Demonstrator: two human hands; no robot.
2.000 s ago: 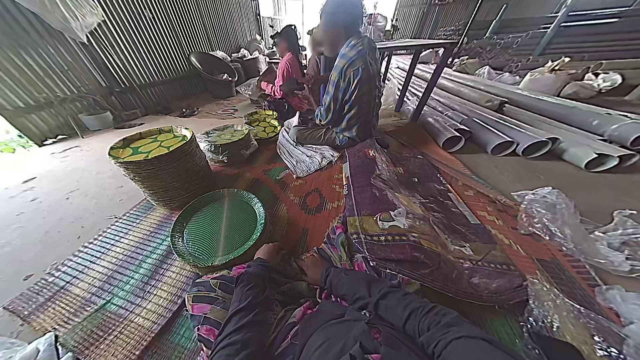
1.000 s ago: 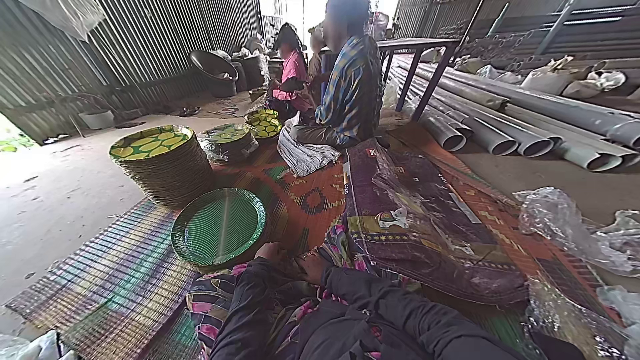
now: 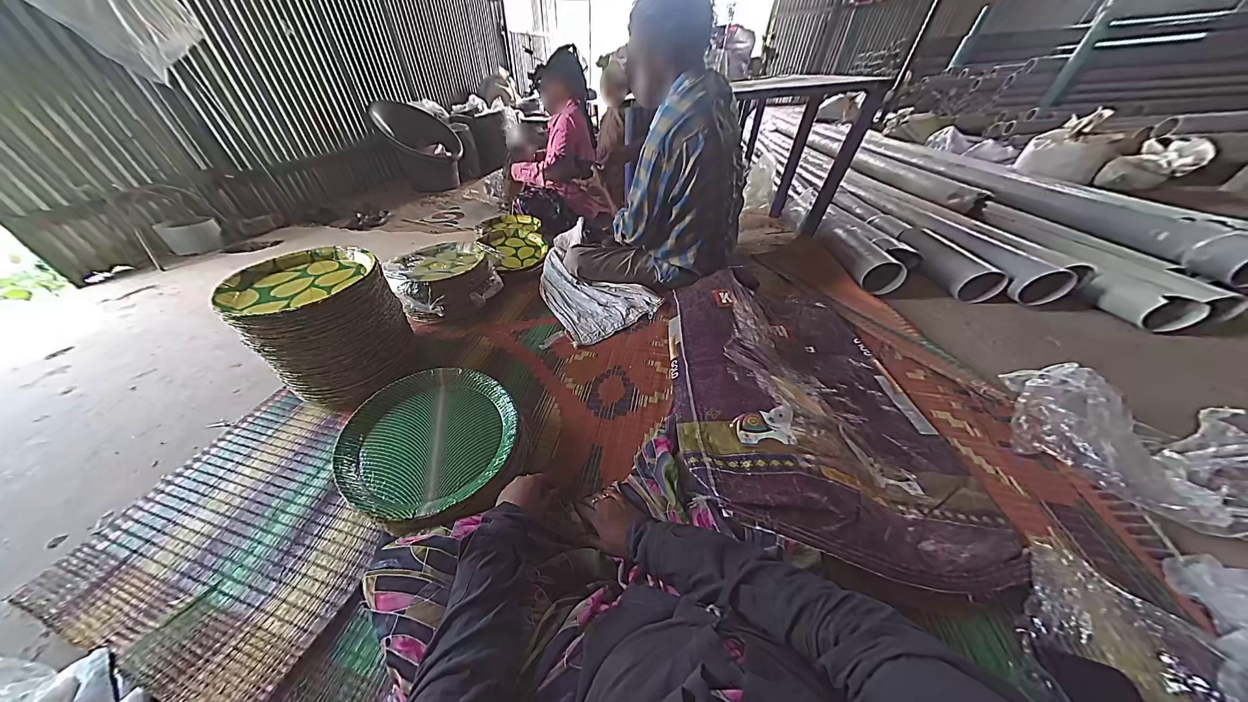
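Note:
My left hand [image 3: 527,494] rests at my lap, just right of a round green tray [image 3: 426,445] that tops a low stack on the mat. My right hand [image 3: 611,519] lies a little to its right, over the floral cloth [image 3: 419,604] on my legs. Both hands are dark and partly hidden by the sleeves; whether the fingers hold anything cannot be seen. Behind the green tray stands a tall stack of round yellow-and-green trays [image 3: 317,327]. Beyond it are a plastic-wrapped stack of trays [image 3: 444,278] and another yellow-patterned stack [image 3: 513,244]. Folded purple printed sheets [image 3: 829,419] lie at my right.
A person in a checked shirt [image 3: 687,185] sits ahead, and a person in pink [image 3: 570,156] sits farther back. Grey pipes [image 3: 975,234] and a table [image 3: 814,86] are at the right. Clear plastic bags [image 3: 1102,439] lie near the mat's right edge. A black tub [image 3: 419,146] stands by the wall.

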